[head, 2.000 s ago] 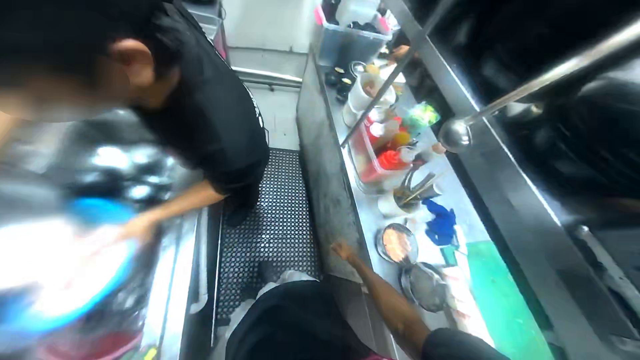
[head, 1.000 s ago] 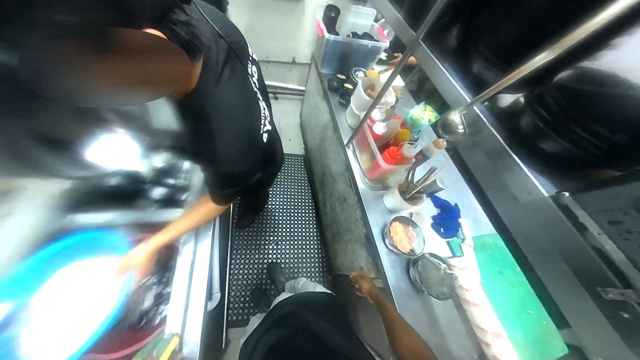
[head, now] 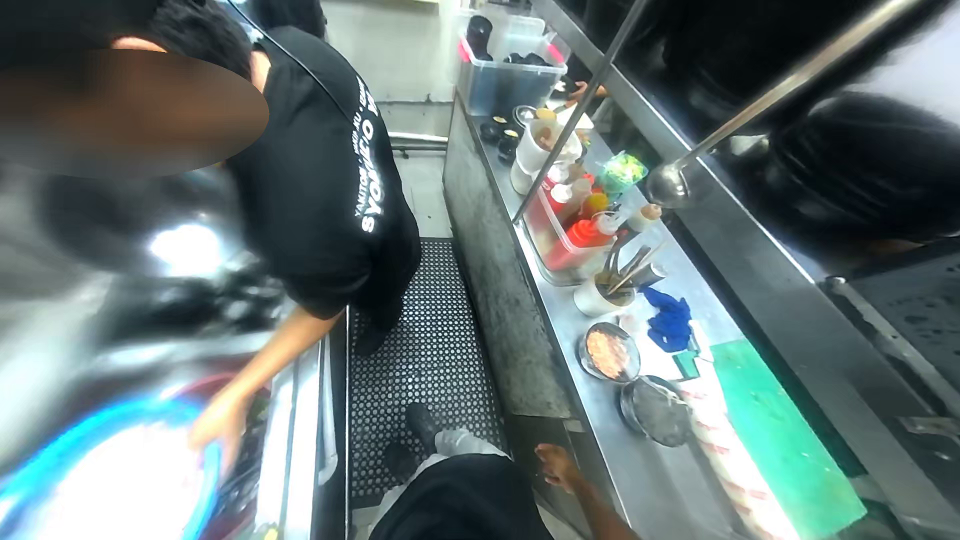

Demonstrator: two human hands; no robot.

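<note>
Low in the view, my right hand [head: 556, 466] hangs beside the front edge of the steel counter [head: 637, 480], its fingers loosely curled and no object visible in it. How far they are closed is unclear. My left hand is out of view. On the counter nearest that hand are a round metal bowl with orange-pink food [head: 609, 352] and a dark round pan [head: 660, 411]. Beyond them stand a white tub of utensils [head: 600, 298] and a clear bin of sauce bottles [head: 559, 255]. A blue cloth [head: 669, 321] lies near a green cutting board [head: 784, 435].
A person in a black shirt [head: 315, 165] leans over a sink at left, one hand at a blue-rimmed basin [head: 112, 420]. A perforated black mat [head: 427, 360] covers the aisle. A ladle [head: 671, 184] hangs over the counter, near a metal rod. Another person's hand [head: 585, 94] shows at the far end.
My right arm has moved down from over the counter's front edge to lower beside it. The other person's hand stays at the blue-rimmed basin.
</note>
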